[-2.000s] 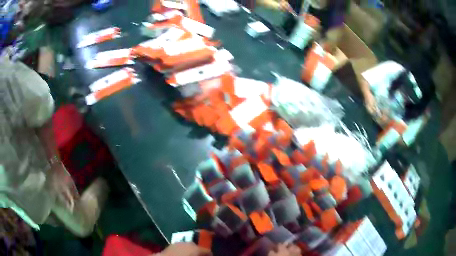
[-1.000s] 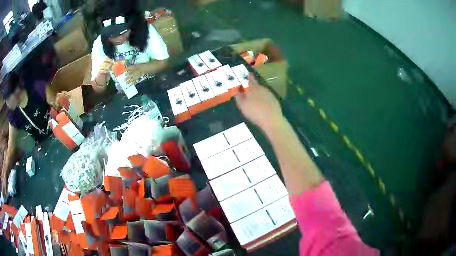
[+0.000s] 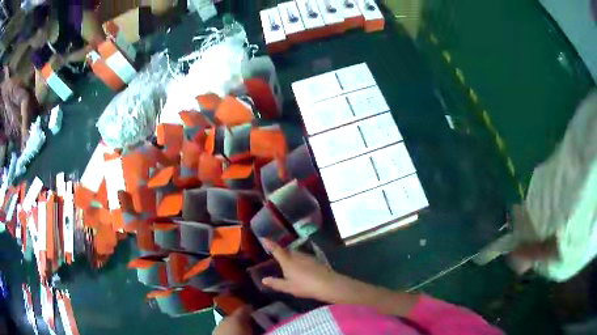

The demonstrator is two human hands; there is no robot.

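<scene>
My right hand [image 3: 301, 271], below a pink sleeve, reaches over the near right edge of the clustered open boxes [image 3: 226, 204]. Its thumb and a finger are spread, and nothing is visibly held between them. My left hand [image 3: 234, 323] is at the bottom edge, mostly cut off, beside the nearest open boxes; its fingers are hidden. The open boxes stand upright, grey inside, with orange flaps raised. Closed gift boxes with white tops [image 3: 363, 152] lie in a neat block to their right.
A row of gift boxes with product pictures [image 3: 321, 21] stands at the back. White cables [image 3: 203, 72] and a plastic-wrapped bundle [image 3: 131, 108] lie behind the open boxes. Flat boxes [image 3: 49, 219] are at left. A person's sleeve [image 3: 566, 190] and arm are at right; others are at upper left.
My right hand has moved from the row of pictured gift boxes back to the open boxes. My left hand has come into view at the bottom. The view has shifted; a person now shows at right.
</scene>
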